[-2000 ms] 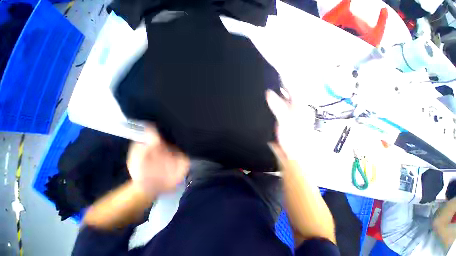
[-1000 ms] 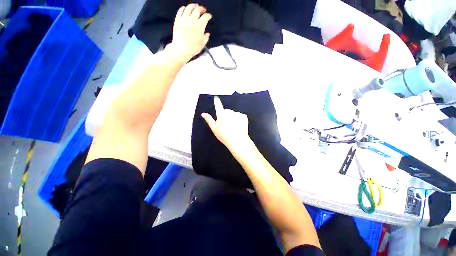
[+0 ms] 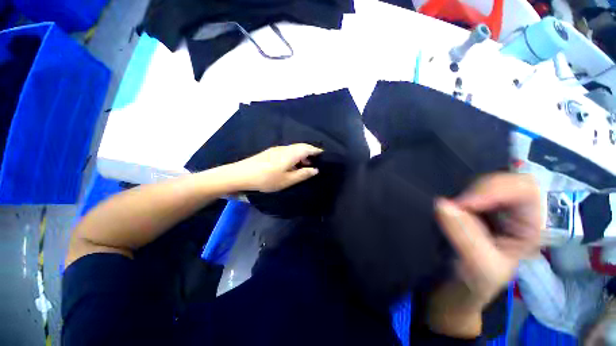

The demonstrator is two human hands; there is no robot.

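A black cut fabric panel (image 3: 290, 121) lies on the white table in front of me. My left hand (image 3: 287, 167) is on it, with thumb and fingers close together at the cloth; whether they pinch it is unclear. A second black fabric panel (image 3: 439, 128) lies to the right, in front of the sewing machine. My right hand (image 3: 496, 226) is blurred and grips a raised black piece (image 3: 398, 223) by its right side, above the table's front edge. The raised piece hides part of the second panel and of the table edge.
A black fabric pile (image 3: 270, 13) with a grey cord loop (image 3: 273, 54) lies at the far edge. The sewing machine (image 3: 540, 101) stands right, a red-orange object (image 3: 466, 12) behind it. Blue crates (image 3: 57, 121) stand left and below. A person's sleeve (image 3: 540, 284) shows lower right.
My left hand has come back from the far pile to the near panel. My right hand has moved right and taken hold of a black piece. A second panel now covers the scissors area.
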